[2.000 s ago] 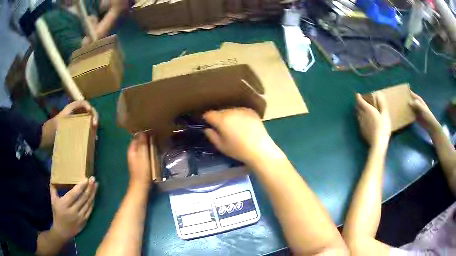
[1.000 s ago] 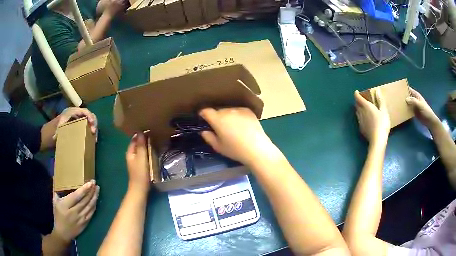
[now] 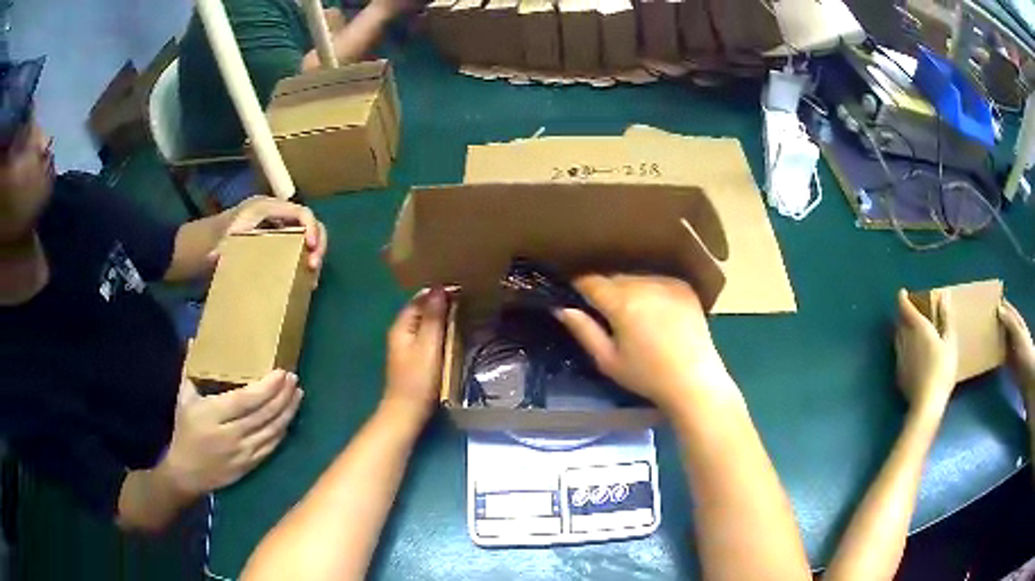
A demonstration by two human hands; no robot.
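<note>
An open brown mailer box [image 3: 556, 233] sits on a white bench scale [image 3: 564, 486], its lid raised at the far side. My left hand [image 3: 418, 352] grips the box's left wall. My right hand [image 3: 658, 335] reaches into the box with thumb and fingers on a bundled black cable [image 3: 538, 281]; the fingertips are partly hidden. A shiny clear bag with a dark cable [image 3: 503, 375] lies in the box's left part. The scale's plate is mostly hidden under the box.
A flat cardboard sheet [image 3: 743, 244] with handwritten numbers lies behind the box. Persons at left and right hold closed boxes [image 3: 255, 306] [image 3: 967, 329]. A larger carton [image 3: 329, 131] stands back left. A white power strip [image 3: 789, 159] and tangled wires lie back right.
The view has turned left, so the table's things sit further right. The black cable bundle now shows raised slightly at my right fingers. My left hand stays on the box's side.
</note>
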